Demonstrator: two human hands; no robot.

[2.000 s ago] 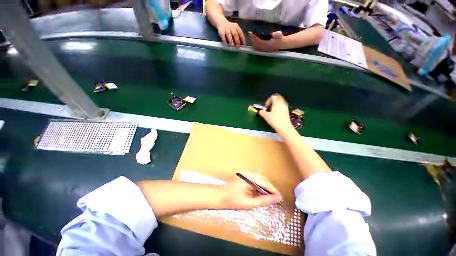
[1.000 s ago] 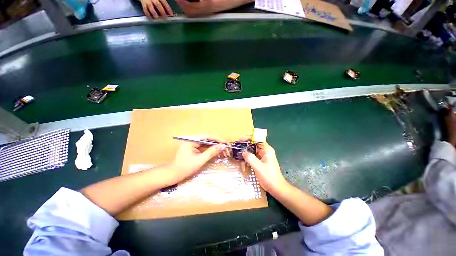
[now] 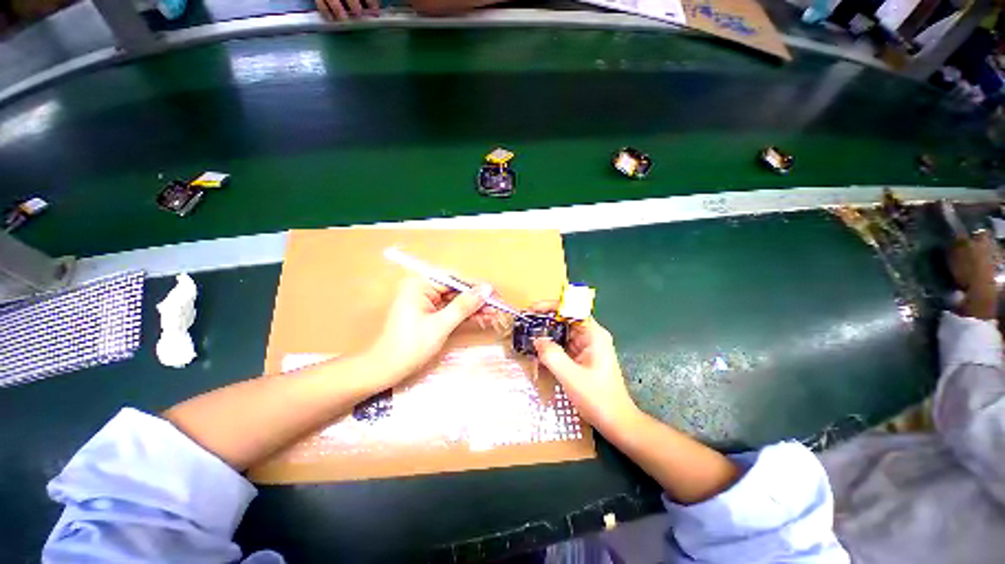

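My left hand [image 3: 424, 320] holds the tweezers [image 3: 435, 272] like a pen, their pale upper end pointing up and left. The tweezer tips reach the black device unit [image 3: 540, 333]. My right hand [image 3: 590, 369] grips this unit by its lower and right side, above the cardboard sheet [image 3: 331, 286]. A yellow and white battery [image 3: 576, 300] sticks out at the unit's upper right. The clear release sheet [image 3: 441, 413] with rows of small pale dots lies on the cardboard below my hands. A black die-cut sheet [image 3: 374, 405] lies at its left part. Whether the tips hold a piece cannot be seen.
The green conveyor belt [image 3: 364, 132] carries several spaced units beyond the pale rail [image 3: 661, 212]. A dotted spare sheet [image 3: 72, 328] and a crumpled tissue [image 3: 176, 322] lie at left. Another person's sleeve [image 3: 970, 358] is at the right edge; more hands show at the top.
My right hand has brought a unit from the belt to my left hand over the cardboard. Since one second ago the tweezers have tilted more steeply. The view has shifted, and the belt units appear further left.
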